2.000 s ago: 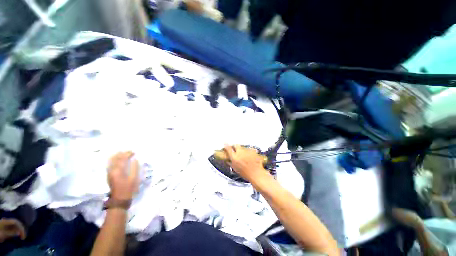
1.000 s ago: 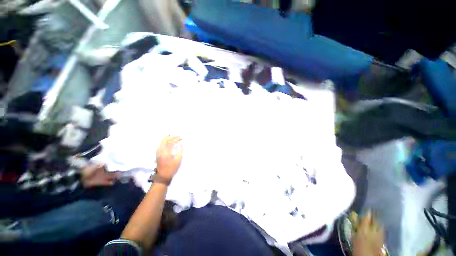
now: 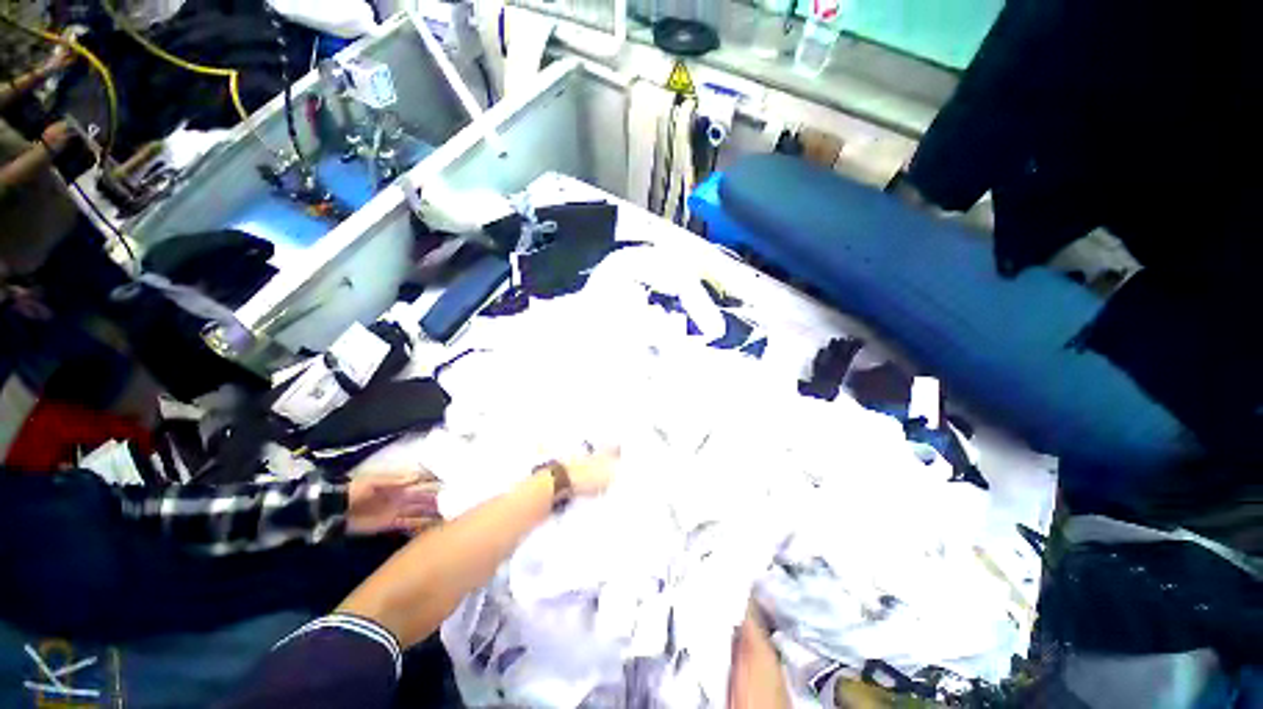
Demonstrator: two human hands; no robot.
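A large heap of white cut pieces (image 3: 623,360) covers the table in front of me, so bright that single pieces blur together. My left hand (image 3: 596,472) reaches onto the middle of the heap, palm down, with its fingers lost in the glare; I cannot tell whether it grips anything. My right hand (image 3: 756,662) is at the heap's near edge, low in the picture. Its fingers are hidden by the white pieces and its grip cannot be told. No iron can be made out in either hand.
Another person's hand (image 3: 392,501) in a checked cuff touches the heap's left edge. Dark pieces (image 3: 571,249) lie at the table's far left. A blue padded board (image 3: 887,263) runs behind the table. A grey-white trough (image 3: 520,146) stands at the far left. Black cloth hangs at upper right.
The view has turned left, showing more trough. My right hand, earlier on the iron, then off the table's right side, is now at the heap's near edge. My left hand has stayed on the heap.
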